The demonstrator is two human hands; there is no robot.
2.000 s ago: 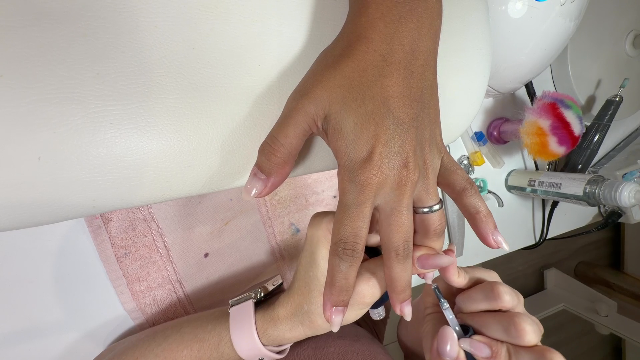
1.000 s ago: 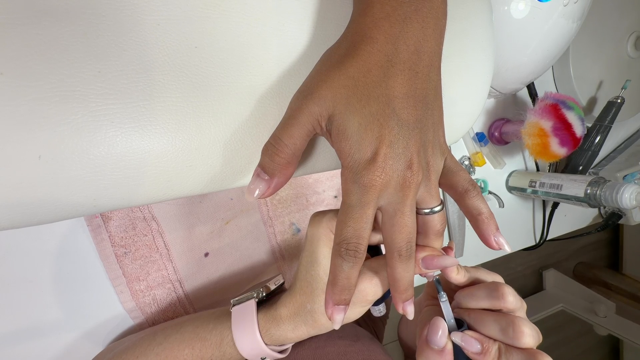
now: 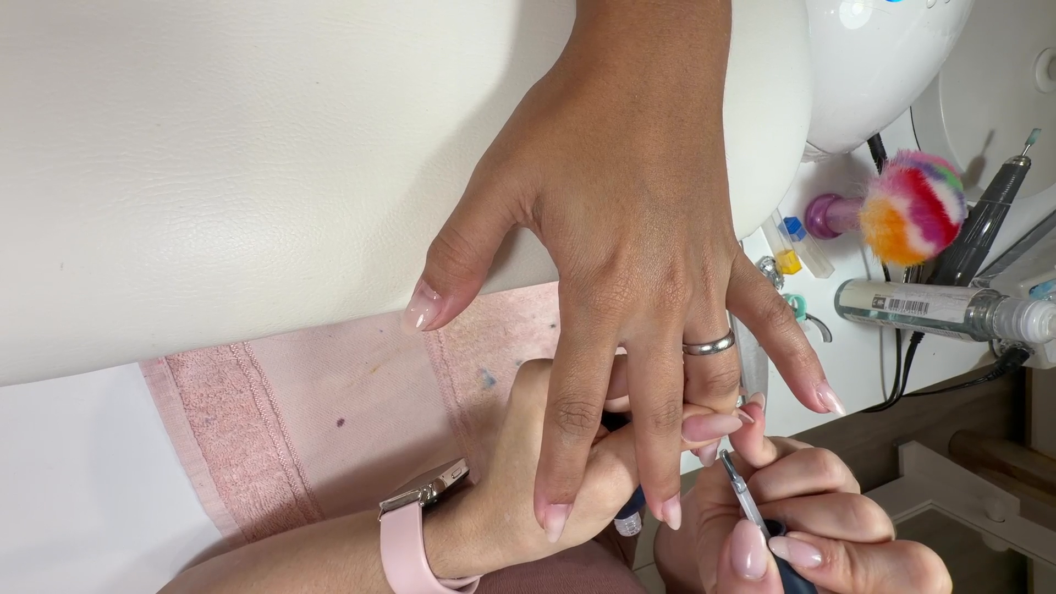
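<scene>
Another person's hand (image 3: 635, 214), wearing a silver ring (image 3: 709, 345), reaches down from the top, palm down with fingers spread. My left hand (image 3: 528, 462), with a smartwatch on a pink band (image 3: 404, 544), lies beneath it and grips its ring finger near the tip. A dark, clear-necked bottle (image 3: 629, 516) shows partly under my left hand. My right hand (image 3: 808, 503), at the lower right, holds a nail polish brush (image 3: 742, 491) by its dark cap. The bristles are close to the held ring fingertip; whether they touch it is unclear. My right little finger rests near my left fingertips.
A white padded armrest (image 3: 247, 165) lies above a stained pink towel (image 3: 363, 404). At right are a fluffy multicolored brush (image 3: 912, 206), a clear labeled bottle (image 3: 916, 309), an electric nail drill (image 3: 990, 214), black cables (image 3: 895, 371) and a white rounded device (image 3: 883, 66).
The brush in my right hand was nearer the held fingertip one second ago and has drawn slightly back from it. My left hand keeps its grip.
</scene>
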